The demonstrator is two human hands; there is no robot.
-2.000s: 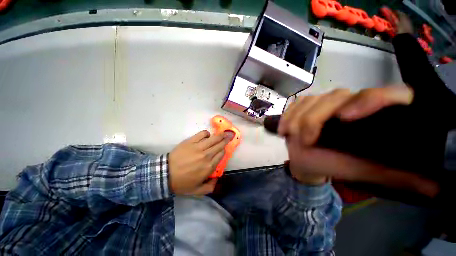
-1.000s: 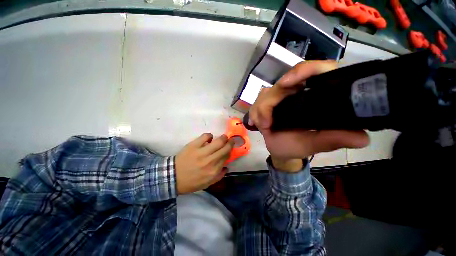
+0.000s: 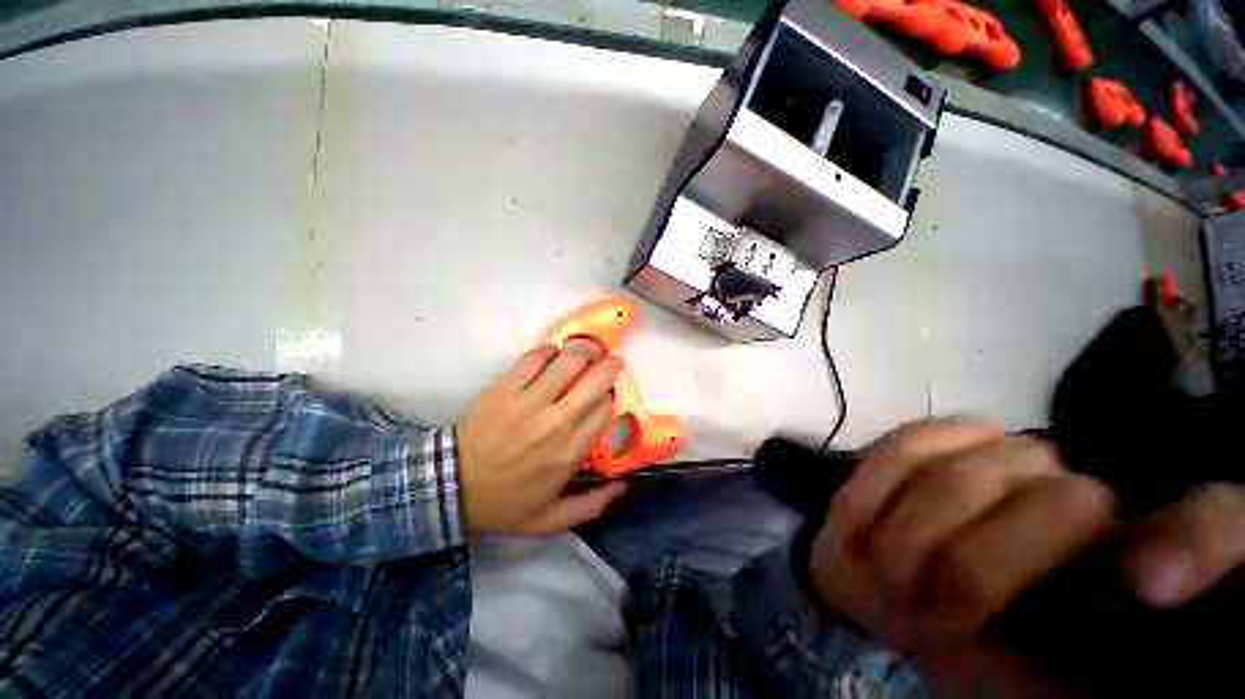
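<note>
An orange plastic housing (image 3: 631,426) lies on the off-white worktop near its front edge, with large holes and small screw holes at its ends. My left hand (image 3: 539,437) lies over it with its fingers on its middle. My right hand (image 3: 963,526), blurred, grips the black electric screwdriver (image 3: 799,474), whose nose points left, to the right of the housing and apart from it. The bit cannot be made out. The grey screw feeder (image 3: 785,178) stands behind the housing, with a dark open top and a metallic pickup point (image 3: 741,283) on its pale ledge.
Beyond the worktop (image 3: 451,191) a metal rail (image 3: 546,30) borders the green conveyor belt. Several orange parts (image 3: 956,30) lie on the belt at the upper right. A thin black cord (image 3: 833,358) runs from the feeder to the front edge. A dark blurred shape is at the right.
The screwdriver in my right hand has moved from the housing's upper end down and right. The housing has turned under my left hand, its lower end now pointing right. The feeder ledge is uncovered.
</note>
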